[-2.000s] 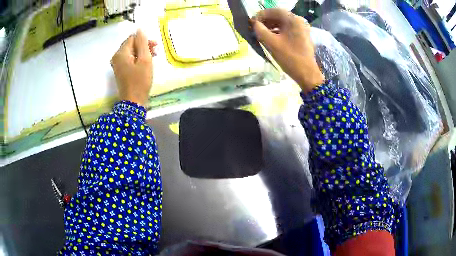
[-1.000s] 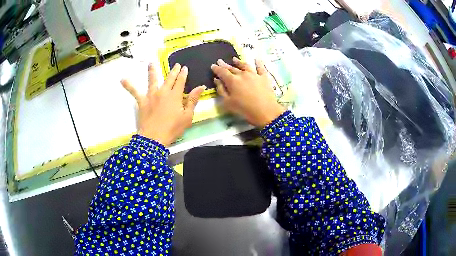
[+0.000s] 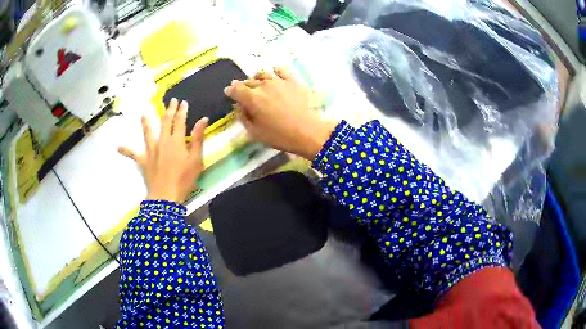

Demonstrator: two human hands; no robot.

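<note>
A black fabric panel point(image 3: 204, 90) lies flat in the yellow sewing template point(image 3: 159, 96) on the white template base board point(image 3: 96, 205). My left hand point(image 3: 168, 154) is spread, its fingertips at the panel's near left edge, holding nothing. My right hand point(image 3: 273, 112) is at the panel's right edge with fingers bent together; its fingertips touch the edge, and whether they pinch it cannot be told. A stack of black panels point(image 3: 270, 222) lies on the grey table below the template, partly beside my right sleeve.
The sewing machine head point(image 3: 67, 64) stands at the upper left. A thin black cable point(image 3: 80, 212) crosses the board. A clear plastic bag point(image 3: 443, 83) with black pieces fills the right side. A green item point(image 3: 284, 18) lies beyond the template. A blue bin edge point(image 3: 565, 257) shows at right.
The panel came into the template between the first two frames. Since then my right hand has moved from lying flat to bent fingers at the panel's right edge. The whole view has turned.
</note>
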